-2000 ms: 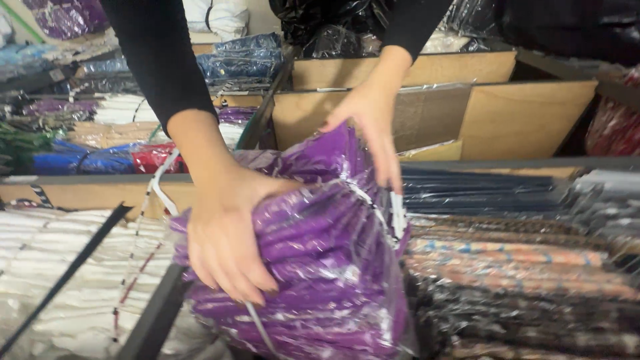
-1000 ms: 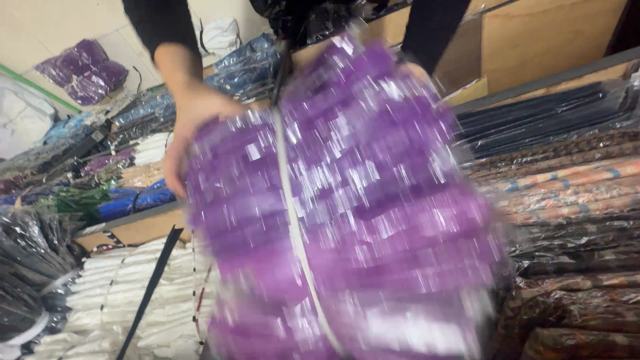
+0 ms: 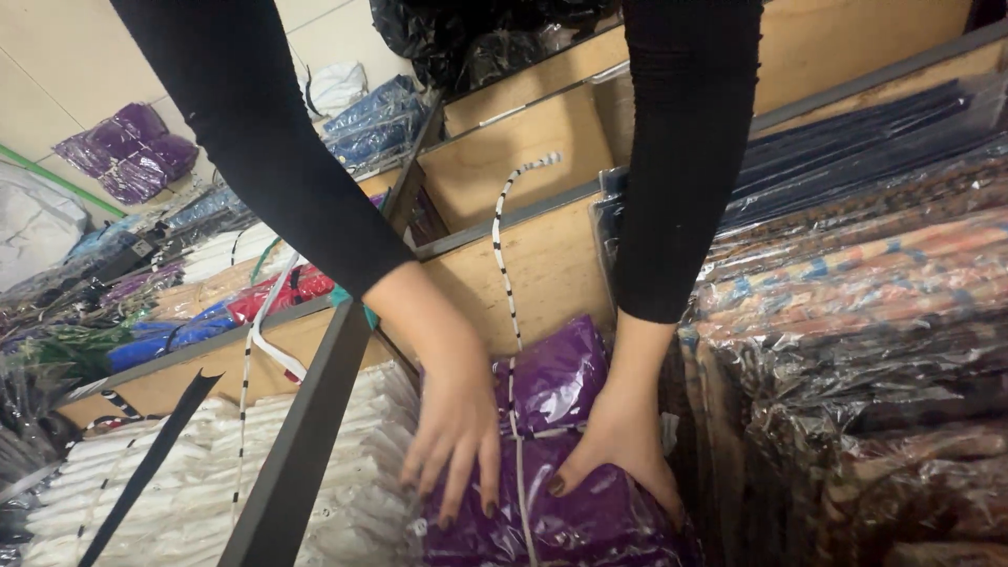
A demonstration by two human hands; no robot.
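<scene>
A bundle of purple folded fabric items in clear plastic (image 3: pixel 551 394), bound crosswise with cord, lies at the bottom centre between white and dark packets. My left hand (image 3: pixel 457 433) rests on its left side with the fingers spread. On its right side lies my right hand (image 3: pixel 622 441), thumb on top and fingers over the far edge. A black-and-white striped cord (image 3: pixel 504 244) runs from the bundle up over a wooden board.
Stacked white packets (image 3: pixel 354 465) stand left, beyond a grey metal bar (image 3: pixel 299 449). Patterned packets (image 3: pixel 866 276) fill the right. Wooden dividers (image 3: pixel 520 150) and black plastic bags (image 3: pixel 488 47) are behind. Another purple bundle (image 3: pixel 130 153) lies on the tiled floor.
The purple bundle, held up between my hands a second ago, is now down between the packet stacks. My hands lie on top of it, and the striped cord shows behind it.
</scene>
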